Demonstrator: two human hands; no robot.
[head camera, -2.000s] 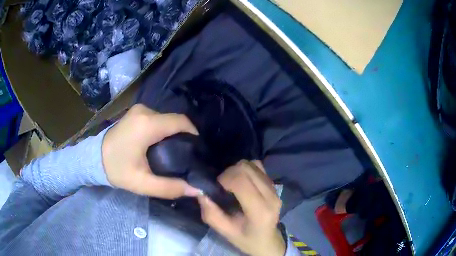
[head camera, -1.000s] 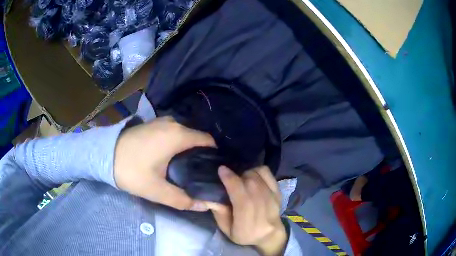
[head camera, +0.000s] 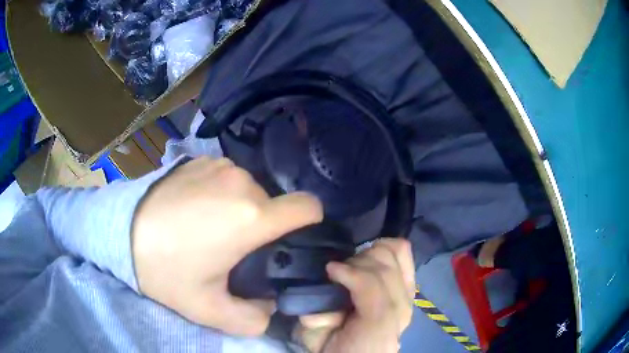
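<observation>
Black over-ear headphones lie across my dark-clothed lap, with the curved headband (head camera: 372, 103) arching away from me. My left hand (head camera: 207, 234) grips the near ear cup (head camera: 296, 265) from the left, its thumb over the top. My right hand (head camera: 372, 293) holds the same cup from the right, fingers at its edge. A second round part (head camera: 286, 148) with a cluster of small holes and a reddish spot lies inside the band's arc. The underside of the held cup and several fingertips are hidden.
An open carton (head camera: 76, 89) with bagged dark bundles (head camera: 138, 41) and a whitish packet (head camera: 187, 47) stands at the upper left. A green bench (head camera: 593, 165) with a cardboard sheet (head camera: 558, 34) curves along the right. A red stool (head camera: 479, 296) and part of a person show at the lower right.
The held cup has turned, showing a ridged side and narrow end piece. Both hands have shifted right and slightly down. The headband and perforated part show more clearly.
</observation>
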